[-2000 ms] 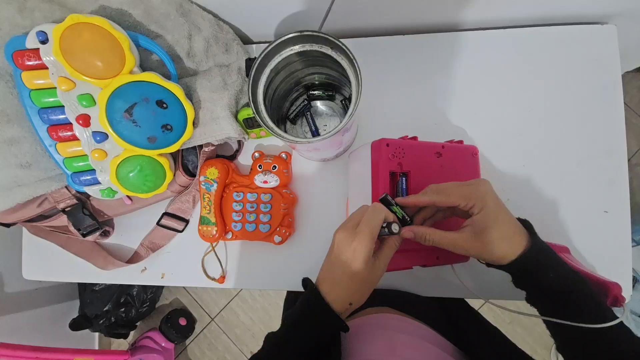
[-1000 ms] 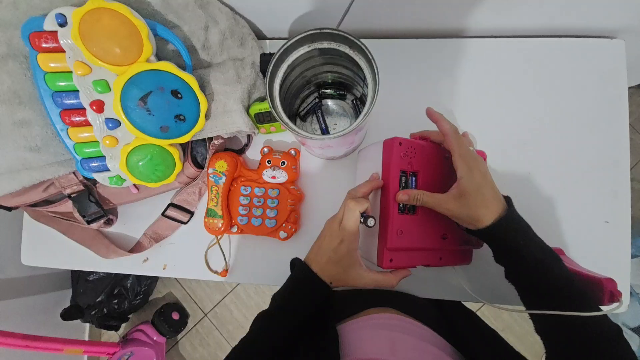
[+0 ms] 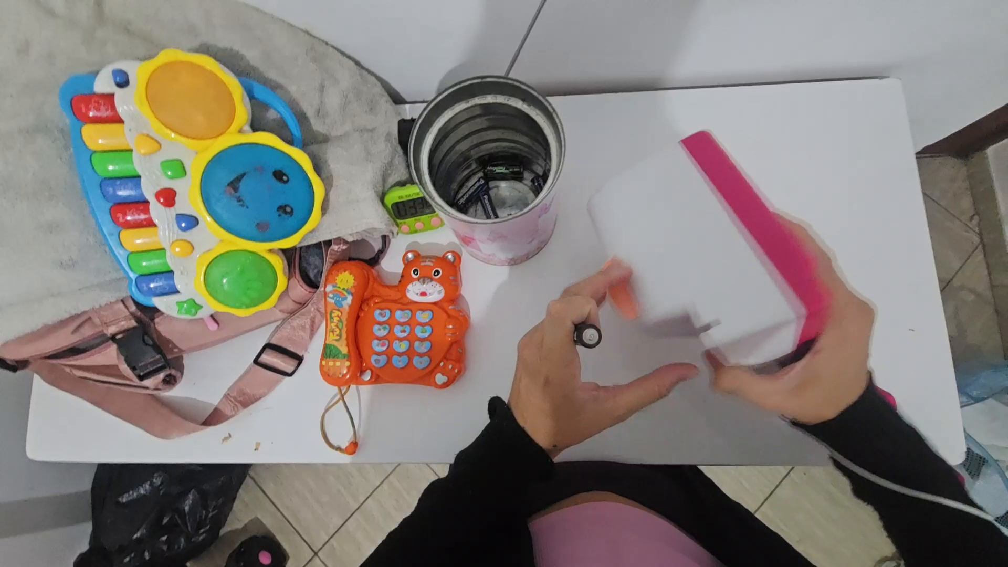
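My right hand [image 3: 827, 339] grips a pink and white plastic toy [image 3: 709, 244], blurred by motion and tilted with its white side toward the camera. The pink part runs along its right side, and its battery slot is hidden. My left hand [image 3: 563, 366] has a battery [image 3: 587, 335] tucked in its curled fingers, end on, while its thumb and forefinger are spread beside the toy's lower left. Left of the toy stands an open metal can [image 3: 508, 236] with several batteries [image 3: 484, 193] at its bottom.
An orange toy phone [image 3: 402, 327] lies left of my left hand. Behind it are a small green timer [image 3: 413, 209], a toy piano [image 3: 185, 181], a grey cloth [image 3: 339, 118] and a pink strap bag [image 3: 169, 339]. A white cable [image 3: 890, 480] crosses by my right sleeve.
The toy was lying with its pink underside and batteries upward; now it is lifted and turned, white side showing. My right hand has moved from the battery slot to the toy's right side.
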